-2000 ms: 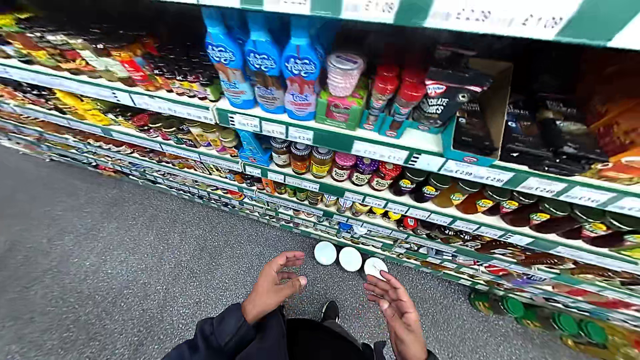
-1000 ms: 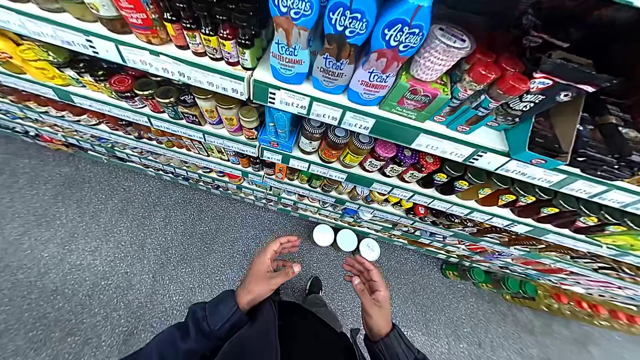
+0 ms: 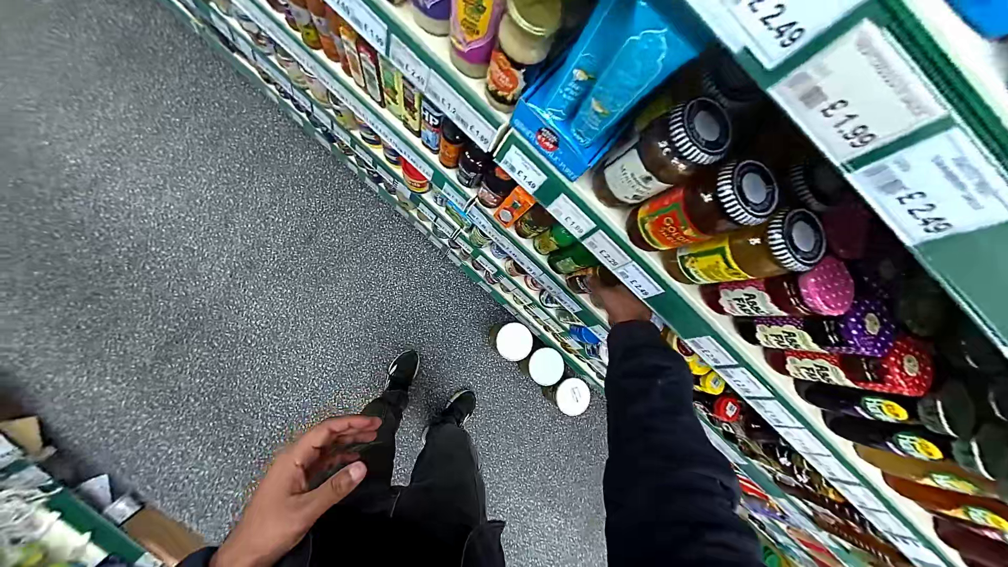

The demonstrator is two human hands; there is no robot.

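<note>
My left hand (image 3: pixel 303 480) hangs over the floor at the lower left, fingers apart, holding nothing. My right arm stretches to the shelving, and my right hand (image 3: pixel 618 302) is partly inside a lower shelf, under the price-label edge. It is at a dark jar (image 3: pixel 580 282) beside green-labelled jars (image 3: pixel 571 258); its fingers are hidden, so a grip cannot be made out. Three white-lidded containers (image 3: pixel 546 366) stand in a row on the floor by the foot of the shelves, left of my right sleeve.
Above my right hand, jars with striped lids (image 3: pixel 746 191) line a shelf beside a blue carton (image 3: pixel 606 79). More jars with patterned cloth-like lids (image 3: pixel 866 324) sit to the right. Grey speckled floor (image 3: pixel 236 236) lies left. Another green-edged shelf unit (image 3: pixel 94 524) with cardboard is at the lower left.
My right hand has gone from in front of my body into a lower shelf. My left hand remains raised, fingers apart. The view has turned and come closer to the shelves.
</note>
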